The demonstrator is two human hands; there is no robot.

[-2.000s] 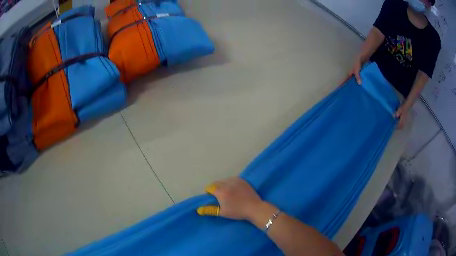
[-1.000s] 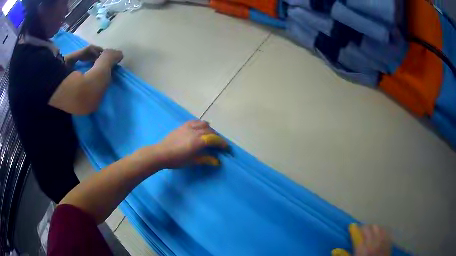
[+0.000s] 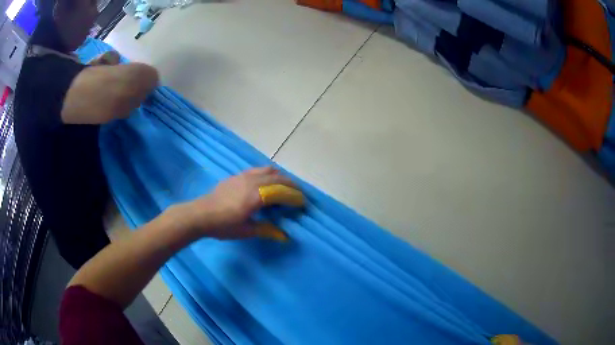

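The long blue fabric (image 3: 324, 283) lies in lengthwise pleats along the cream table, from the upper left to the lower right. My left hand (image 3: 246, 205), with yellow coverings on the thumb and a finger, is at the fabric's far edge, its fingertips pinching the folds. My right hand (image 3: 507, 339) is nearly all cut off by the bottom edge at the lower right; only a yellow-covered fingertip shows on the fabric, so its grip cannot be told.
A person in a dark top (image 3: 61, 155) stands at the left, arms over the fabric's far end. Grey-blue bundles (image 3: 472, 47) and an orange bundle (image 3: 573, 101) lie at the upper right of the table (image 3: 431, 168). Pale blue strips (image 3: 145, 20) lie at the back left.
The view has swung left since the first frame. Since the second, the far-edge pleats have shifted and spread, the other person's arms have moved, and my right hand has slipped mostly out of view.
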